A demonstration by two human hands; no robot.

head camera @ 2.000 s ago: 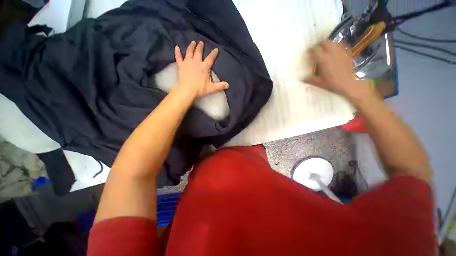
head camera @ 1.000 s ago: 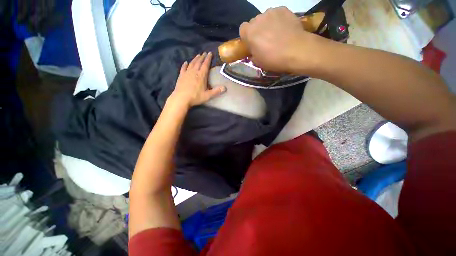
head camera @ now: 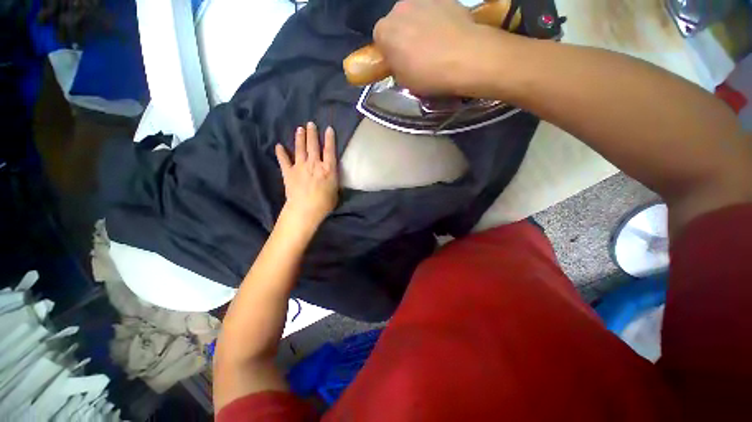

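A dark garment (head camera: 223, 181) lies draped over the padded form, and a beige pad (head camera: 400, 157) shows through its opening. My right hand (head camera: 425, 49) grips the wooden handle (head camera: 365, 65) of the steam iron (head camera: 404, 105). The iron's pointed metal end faces left and lies along the upper edge of the opening, over the pad and the cloth. My left hand (head camera: 310, 175) lies flat on the garment just left of the pad, fingers apart, holding nothing.
The white-covered table (head camera: 577, 152) extends to the right, with a metal plate (head camera: 693, 12) at the upper right. A white board end (head camera: 165, 284) shows below the garment. Beige cloth (head camera: 157, 342), white pieces (head camera: 49, 371), a blue crate (head camera: 334, 367) and a round white object (head camera: 643, 241) are lower down.
My right hand has gone from the table's right end to the iron and brought it over the opening. My left hand has moved off the pad onto the cloth at its left. The view has shifted.
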